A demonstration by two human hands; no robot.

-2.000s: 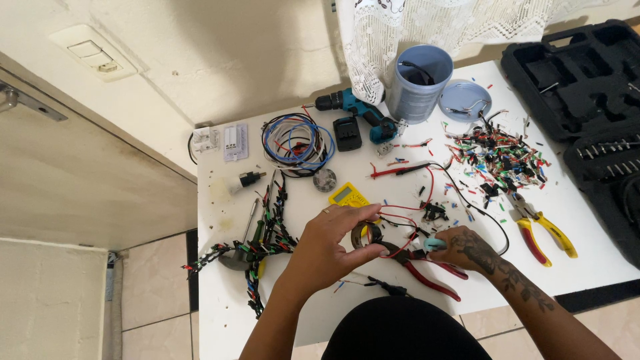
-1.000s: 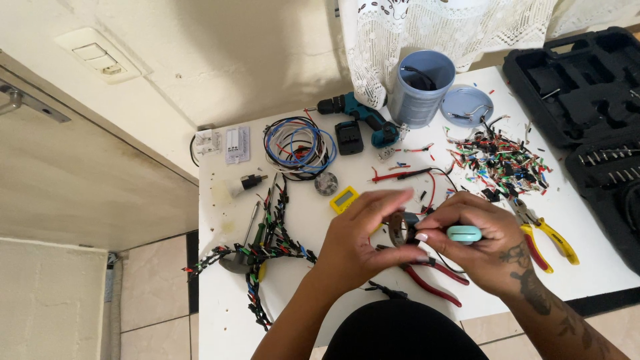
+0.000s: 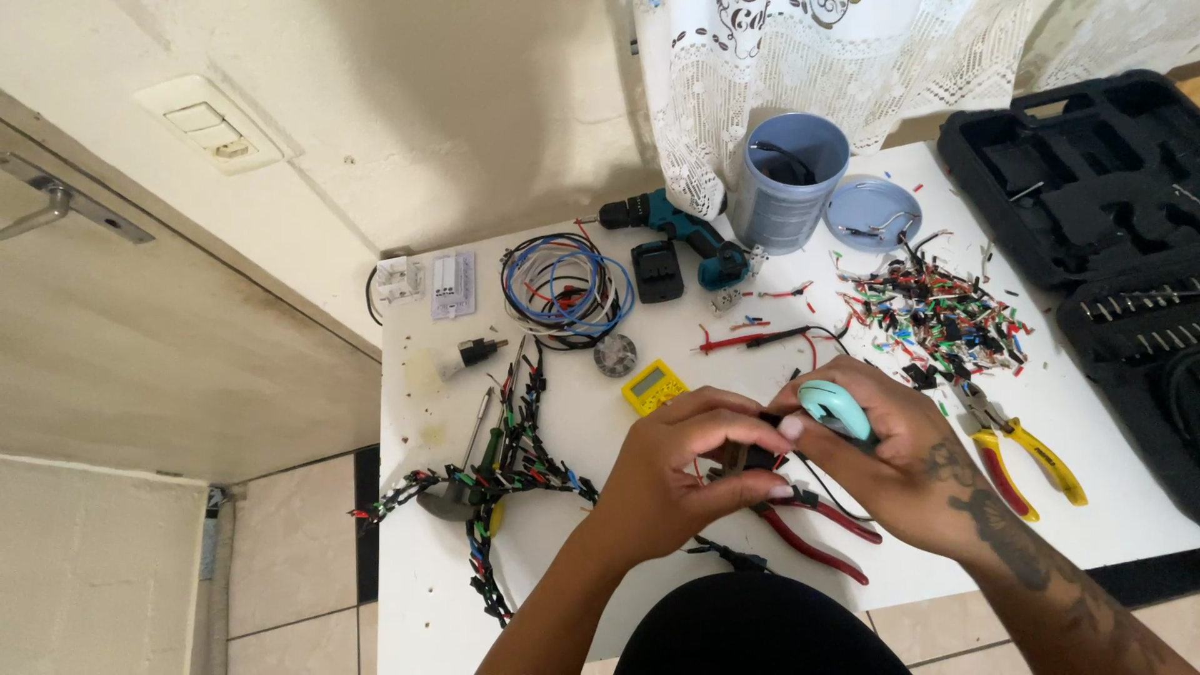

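My left hand (image 3: 680,473) holds a small dark roll, apparently of tape (image 3: 736,457), between thumb and fingers. Close against it, my right hand (image 3: 891,455) grips a tool with a teal handle (image 3: 834,408); its working end is hidden. The fingertips of both hands meet at a dark piece by the roll. Below them lie red-handled pliers (image 3: 816,544), their jaws hidden. A yellow multimeter (image 3: 653,386) sits just beyond my left hand, and its red test probe (image 3: 750,339) lies farther back. Left of my hands is a branching bundle of taped wires (image 3: 525,473).
Coiled wires (image 3: 567,291), a teal cordless drill (image 3: 680,225), its battery (image 3: 657,272) and a blue canister (image 3: 792,183) stand along the back. On the right are a heap of wire scraps (image 3: 937,314), yellow-and-red cutting pliers (image 3: 1027,455) and an open black tool case (image 3: 1078,187).
The right hand has turned so the teal handle points up toward the camera. Both hands have come together at the roll, which showed its open ring two seconds ago and is now mostly covered.
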